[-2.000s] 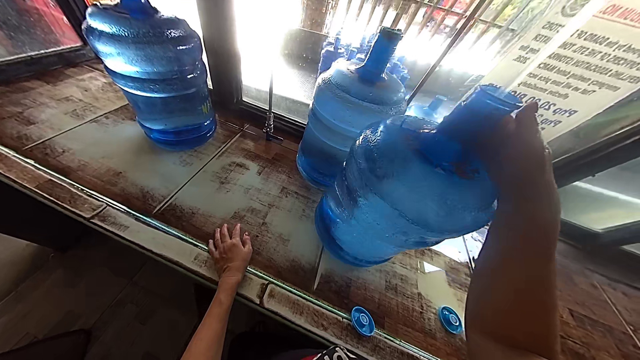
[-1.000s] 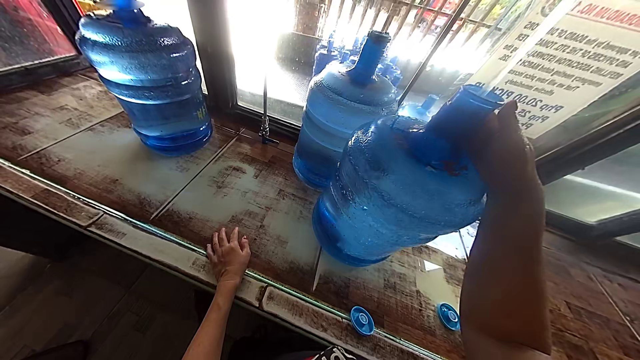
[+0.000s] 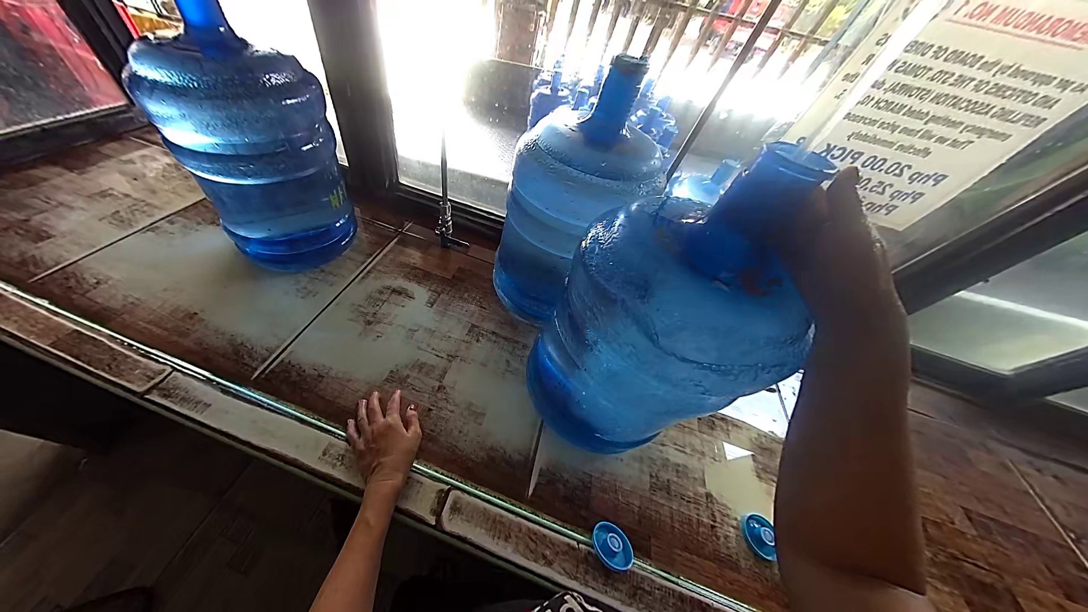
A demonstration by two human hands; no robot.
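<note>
My right hand [image 3: 837,238] grips the neck of a large translucent blue water jug [image 3: 663,314], which leans to the right on the tiled counter. The jug's mouth is uncapped, and liquid shows through its wall. Palm down, my left hand [image 3: 387,438] rests at the counter's front edge with its fingers spread, holding nothing. Two round blue caps lie near the front: one cap [image 3: 613,546] at the edge, another cap [image 3: 759,536] beside my right forearm. Behind the held jug, a second blue jug [image 3: 582,195] stands upright by the window.
Another blue water jug [image 3: 255,153] stands at the left of the tiled counter [image 3: 374,314]. A small metal tap [image 3: 444,223] is by the window frame. A printed sheet [image 3: 960,102] hangs on the glass at the right. Several more jugs [image 3: 552,98] show outside.
</note>
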